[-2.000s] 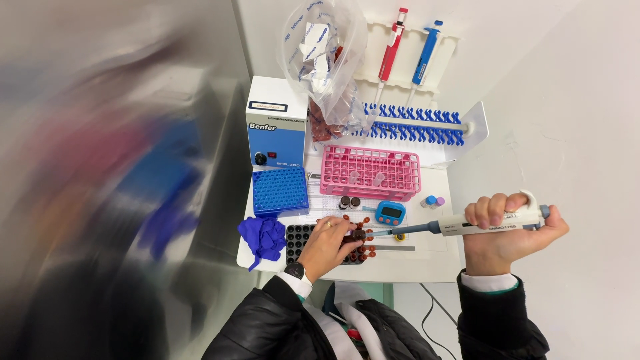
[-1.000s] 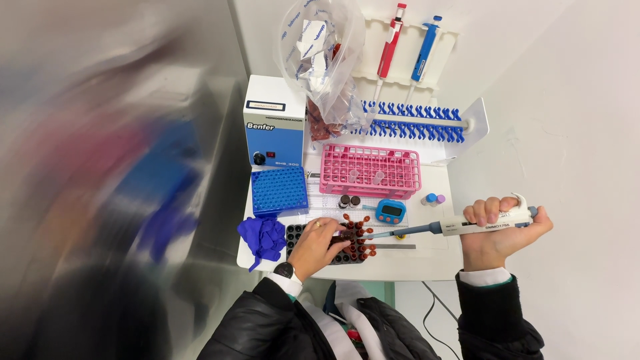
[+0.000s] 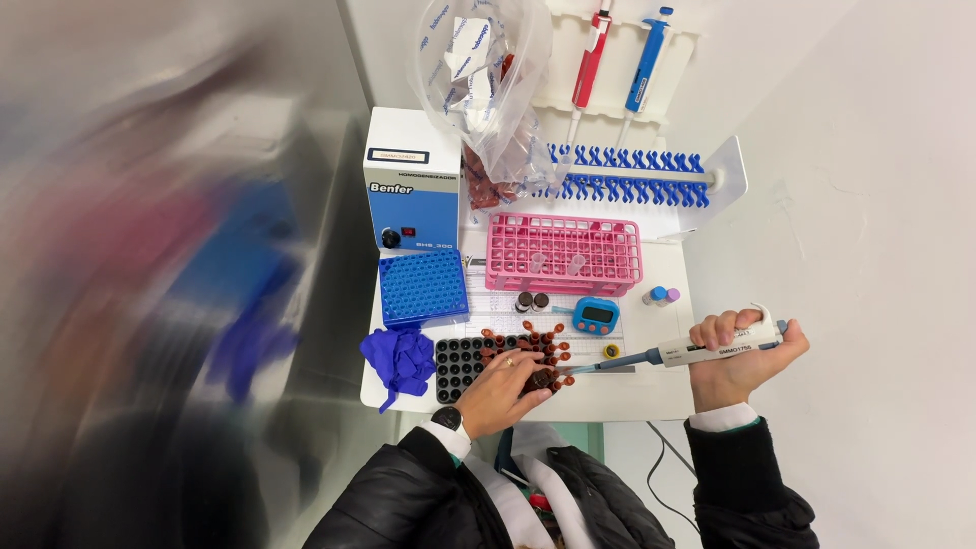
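Note:
My right hand is closed around a white and grey micropipette, held nearly level and pointing left. Its pale blue tip ends by a dark brown bottle or vial, which my left hand holds at the right end of a black tube rack. Open brown microtubes with orange-brown caps stand in that end of the rack, partly under my left fingers. Whether the tip is inside the bottle I cannot tell. Two small dark-capped vials and a blue digital timer stand behind the rack.
Crumpled purple gloves lie left of the rack. Behind are a blue tip box, a homogenizer, a pink tube rack, a plastic bag and a tube rotator. Capped vials and a yellow cap are at right.
My left hand and the dark bottle sit slightly nearer the front of the rack than a second ago. The micropipette stays in my right hand.

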